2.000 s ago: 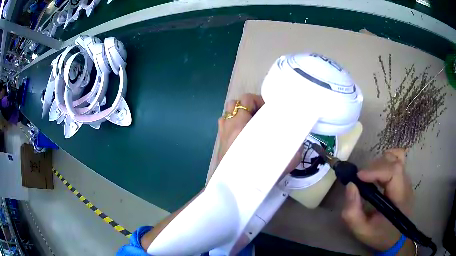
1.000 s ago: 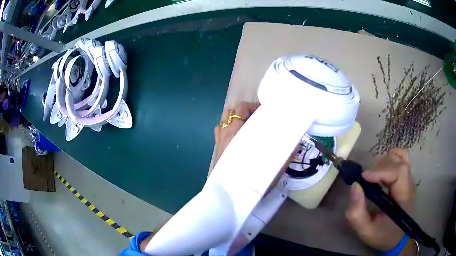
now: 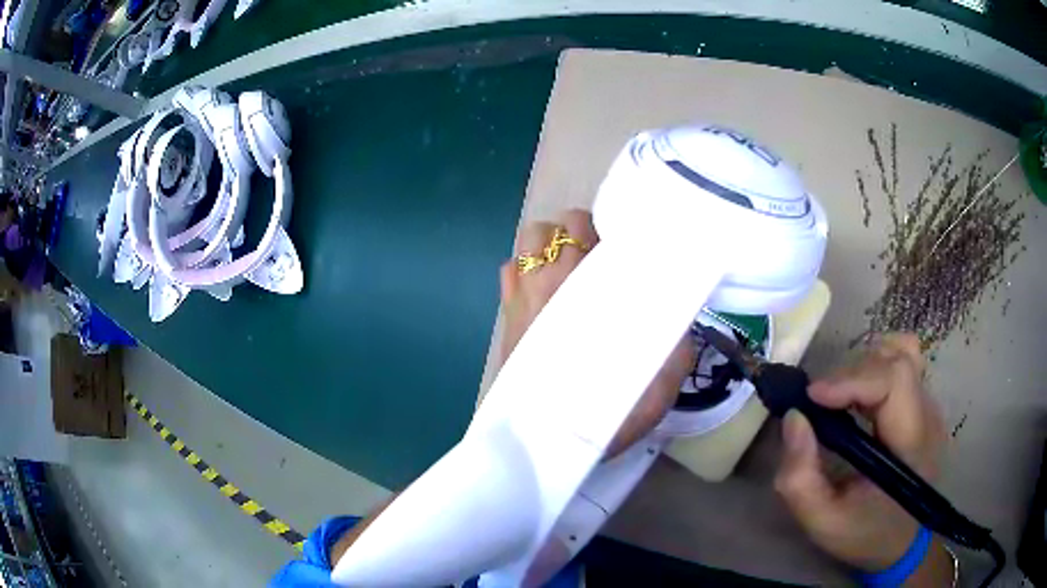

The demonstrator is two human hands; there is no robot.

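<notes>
A white headphone (image 3: pixel 574 333) lies across the work mat, its closed ear cup (image 3: pixel 712 213) above the open ear cup (image 3: pixel 718 419). Dark wires and a green circuit board (image 3: pixel 749 327) show inside the open cup. A cream holding fixture (image 3: pixel 792 333) is under it. My right hand (image 3: pixel 861 454) holds a black soldering iron (image 3: pixel 850 436) like a pen, its tip inside the open cup near the board. My left hand (image 3: pixel 545 270), with a gold ring, reaches behind the headband to the open cup. The band hides its fingertips and anything in them.
A heap of thin brownish strands (image 3: pixel 947 258) lies on the beige mat (image 3: pixel 620 103), right of the fixture. A green spool (image 3: pixel 1037 161) is at the right edge. Nested white and pink headphones (image 3: pixel 207 195) lie on the green bench (image 3: pixel 379 264) at left. A pale rail (image 3: pixel 448 25) runs behind.
The iron and my right hand have moved slightly left, the tip deeper towards the headband side of the open cup. My left fingers have shifted further over the cup since one second ago.
</notes>
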